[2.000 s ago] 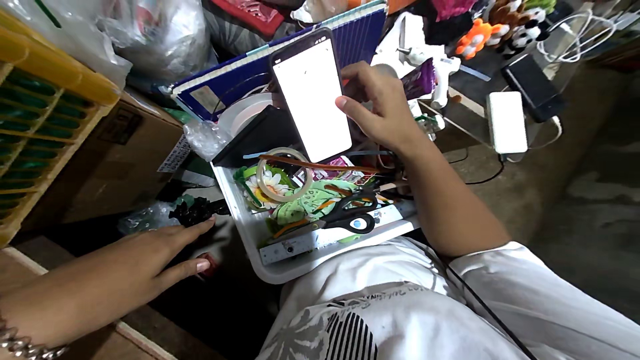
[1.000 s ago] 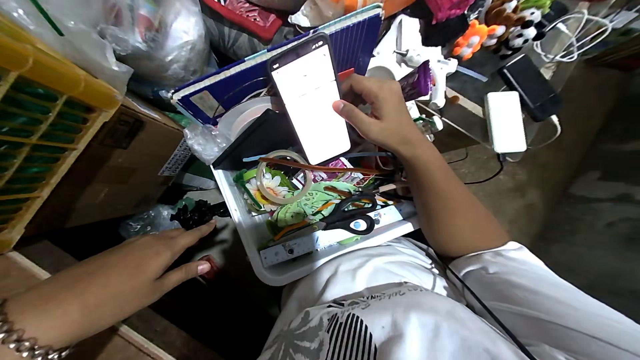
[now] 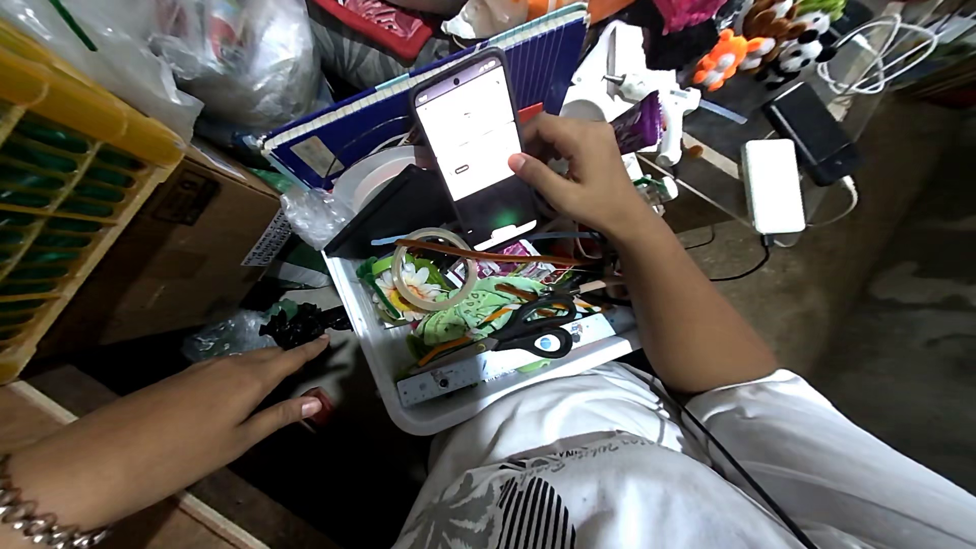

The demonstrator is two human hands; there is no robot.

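My right hand is at the right edge of a smartphone, its thumb on the lit screen; whether it grips the phone or only touches it is unclear. The phone leans upright at the back of a white plastic tray. In the tray lie black-handled scissors, a roll of clear tape, a white ruler, green patterned cloth and an artificial daisy. My left hand, fingers apart and empty, hovers left of the tray near a crumpled black plastic bag.
A yellow plastic crate and a cardboard box stand at left. Behind the phone is a blue notebook. At right are a white glue gun, a white power bank, a black device, cables and small plush toys.
The phone's screen content has changed; its lower part is now dark. Both hands have stayed nearly in place.
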